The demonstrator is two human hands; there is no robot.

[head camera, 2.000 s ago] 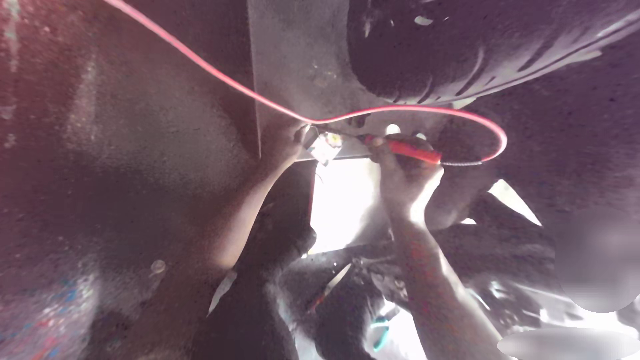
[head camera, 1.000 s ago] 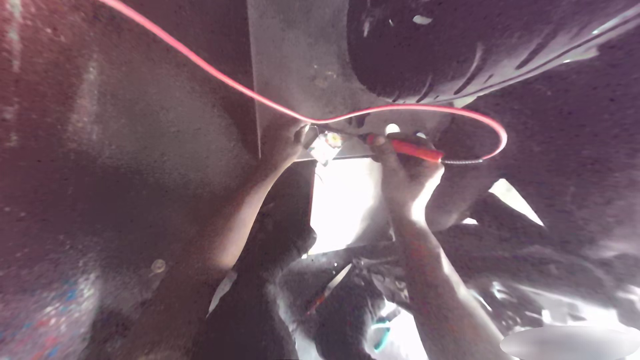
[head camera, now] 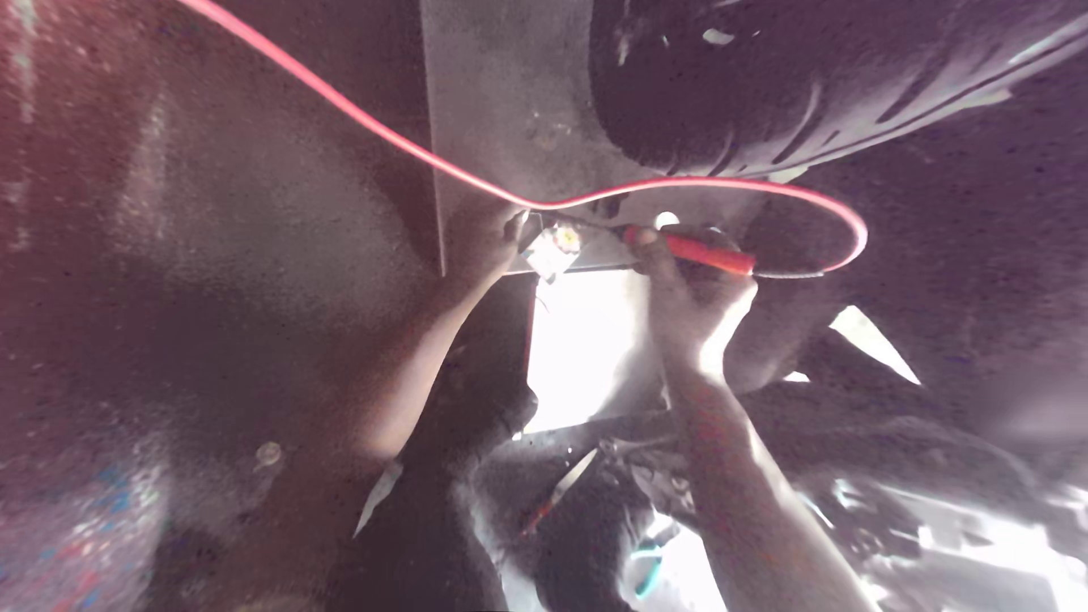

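My right hand (head camera: 688, 280) is closed around the red handle (head camera: 710, 253) of a slim corded tool that resembles a soldering iron. Its thin dark shaft points left, toward a small, brightly lit piece (head camera: 557, 248) with a yellowish spot. My left hand (head camera: 493, 238) has its curled fingertips at the left edge of that piece; glare and shadow hide the exact grip. From the handle's rear, a pinkish-red cord (head camera: 680, 182) with a pale ribbed sleeve loops up and back to the left, passing just above both hands and running off the top left.
A dark, rounded, grooved object (head camera: 722, 93), like a tyre, fills the upper right. Below the hands is a glaring white rectangular area (head camera: 586, 348). A slim pointed item with a reddish end (head camera: 565, 489) lies lower down, near a small teal item (head camera: 650, 569).
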